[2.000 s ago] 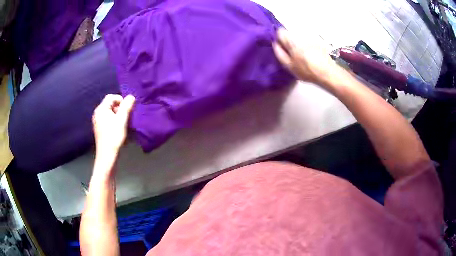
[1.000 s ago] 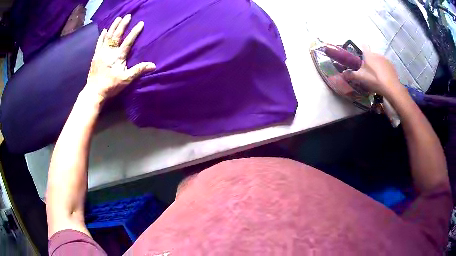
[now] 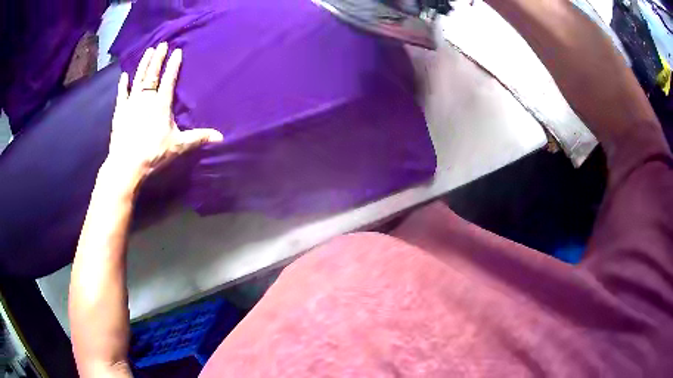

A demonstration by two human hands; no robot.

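Observation:
The bright purple garment (image 3: 295, 103) lies spread over the padded board and the table, its right edge near the table's front edge. My left hand (image 3: 151, 118) lies flat on the garment's left part, fingers spread, a ring on one finger. The steam iron (image 3: 384, 21) shows at the top edge, on the far part of the garment, blurred and cut off. My right forearm reaches up to the top right. My right hand is out of the picture, so its hold on the iron cannot be seen.
The dark padded board (image 3: 52, 177) extends to the left. The white table (image 3: 480, 111) has its front edge before me. A pale pad (image 3: 516, 77) lies at the right. A blue crate (image 3: 173, 336) is below the table. More purple cloth (image 3: 40, 52) hangs at the upper left.
The iron has moved from the right end of the table up and left onto the garment. My right arm has reached forward. My left hand has moved from gripping the cloth edge to lying flat on it.

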